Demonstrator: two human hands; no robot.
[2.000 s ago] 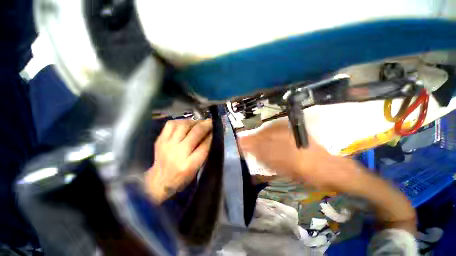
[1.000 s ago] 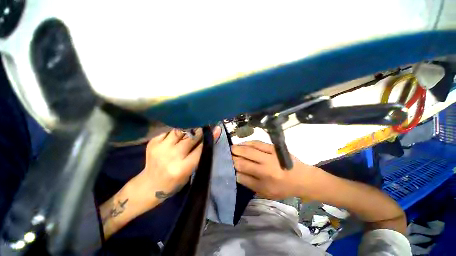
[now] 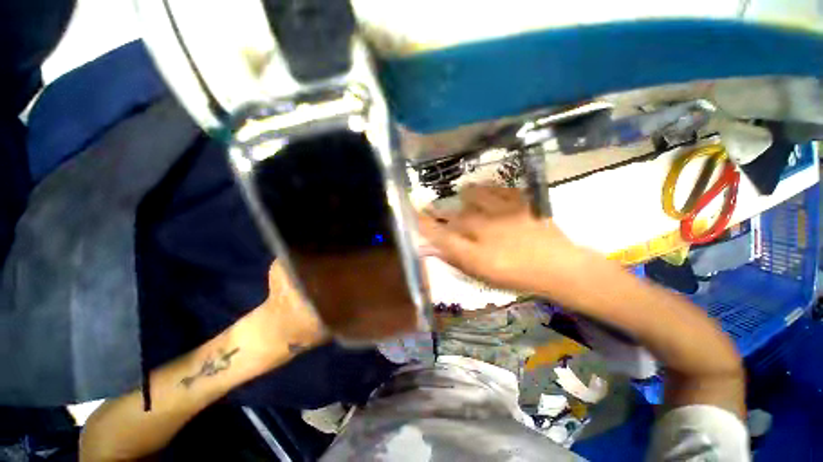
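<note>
The white sewing machine head with its blue-teal band (image 3: pixel 577 68) fills the top. A shiny framed guard with a dark centre (image 3: pixel 329 198) looms close and hides the needle area and the fingers of my left hand (image 3: pixel 293 307). Dark navy cloth (image 3: pixel 194 244) lies around my left forearm. A small grey-blue piece (image 3: pixel 406 347) shows below the guard. My right hand (image 3: pixel 478 235) lies flat, fingers pointing left beside the guard, slightly blurred; whether it holds cloth does not show.
Scissors with yellow and red loops (image 3: pixel 708 194) lie on the machine bed at right. A yellow strip (image 3: pixel 645 245) runs along the table edge. A blue slatted basket (image 3: pixel 767 289) stands right, with scraps (image 3: pixel 577 383) below the table. Grey cloth (image 3: pixel 81 244) hangs at left.
The view has shifted, bringing the guard over my left fingers and showing more cloth at left. My right hand has moved up toward the needle area; less of the grey-blue piece shows.
</note>
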